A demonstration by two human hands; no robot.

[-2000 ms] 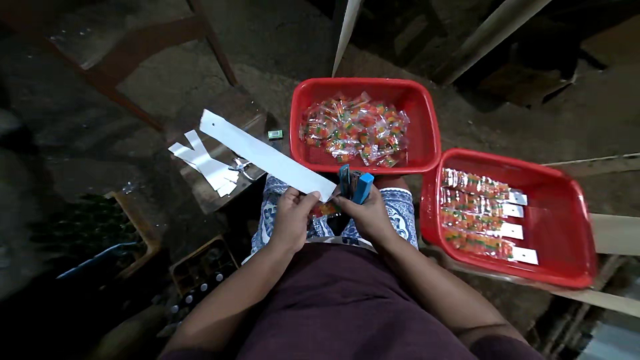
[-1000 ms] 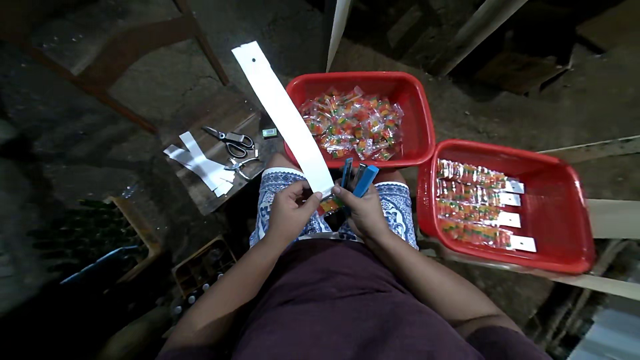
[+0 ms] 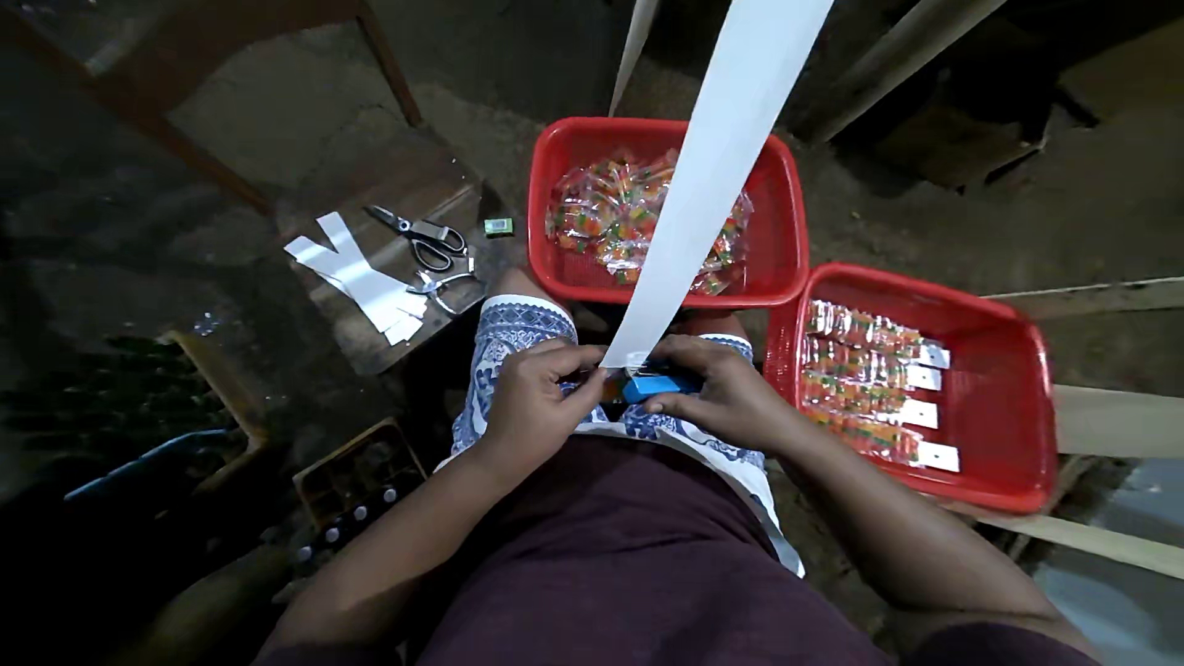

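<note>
Between thumb and fingers, my left hand (image 3: pixel 546 393) pinches the lower end of a long white paper strip (image 3: pixel 703 176), which rises up and to the right across a red plastic basket (image 3: pixel 791 217). Around a blue stapler (image 3: pixel 652 387) at that same end is my right hand (image 3: pixel 717 388). A bit of an orange packet shows under the strip, mostly hidden by the fingers. Small clear packets of colourful sweets (image 3: pixel 601 217) are heaped in the basket. In a second red basket (image 3: pixel 1004 407) at the right lie several rows of packets (image 3: pixel 856 398), each with a white strip end.
On a wooden stool (image 3: pixel 356 333) at the left are cut white strips (image 3: pixel 361 277), black-handled scissors (image 3: pixel 425 236) and a metal tool (image 3: pixel 449 289). A small green box (image 3: pixel 498 227) is by the stool's edge. A crate with bottles (image 3: pixel 356 481) stands lower left; a wooden chair (image 3: pixel 213 55) is behind.
The white strip has swung from leaning up-left to leaning up-right, now crossing the basket of loose packets. The blue stapler has turned to lie more level at the strip's lower end.
</note>
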